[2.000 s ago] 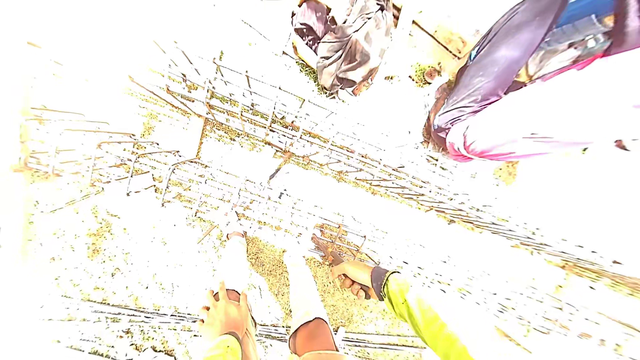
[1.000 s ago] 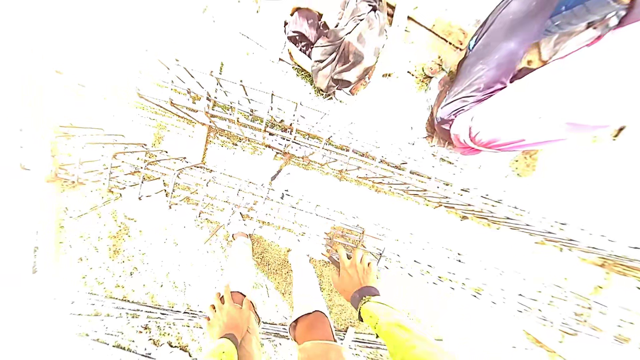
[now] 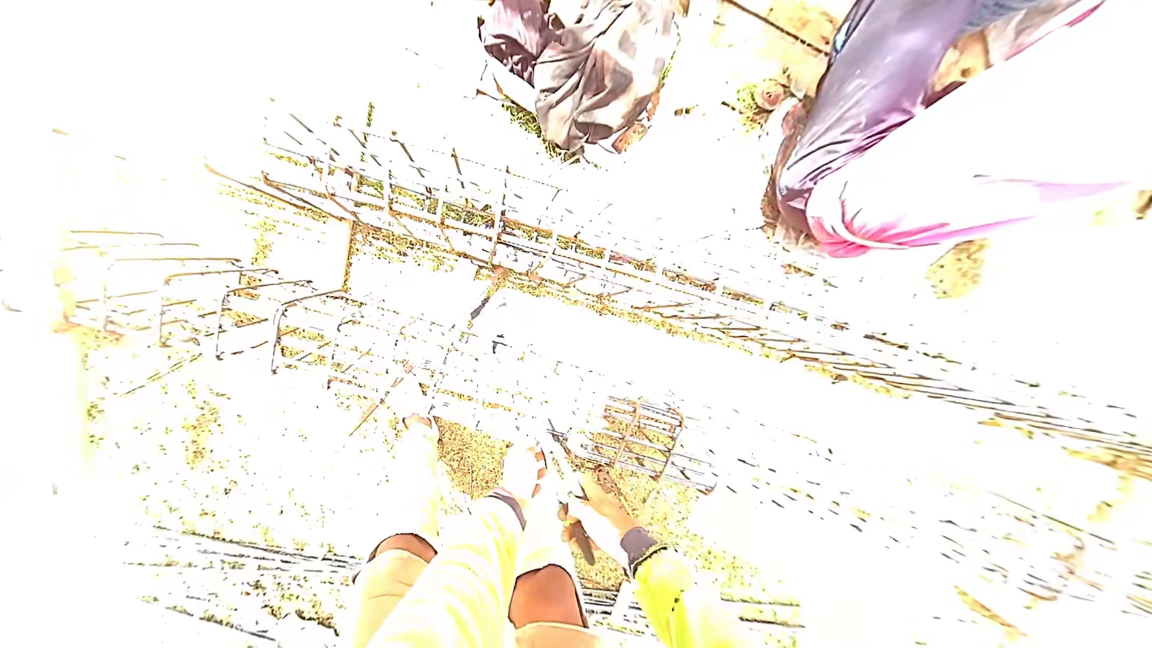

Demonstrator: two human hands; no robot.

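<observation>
Strong glare washes out much of the view. My right hand (image 3: 601, 511), in a yellow sleeve with a dark cuff, is closed around what looks like a metal hand tool (image 3: 565, 463); its dark tip points forward. Close by on the left is my left hand (image 3: 524, 470), partly lost in glare, so its fingers and any grip are unclear. Both hands are between and just ahead of my knees, at the near side of a rebar cage (image 3: 281, 315) with bent stirrups. A denser patch of bars (image 3: 641, 436) lies just beyond my right hand.
A second long rebar cage (image 3: 504, 225) runs diagonally behind the first. Loose bars (image 3: 243, 549) lie near my legs. One person in purple and pink clothing (image 3: 864, 153) is at the upper right; grey-brown draped cloth (image 3: 603, 76), possibly another person's clothing, is at the top.
My left hand has moved from beside my left knee forward and right, close to my right hand. My right hand, spread over the bars a second ago, is now closed and nearer my left hand.
</observation>
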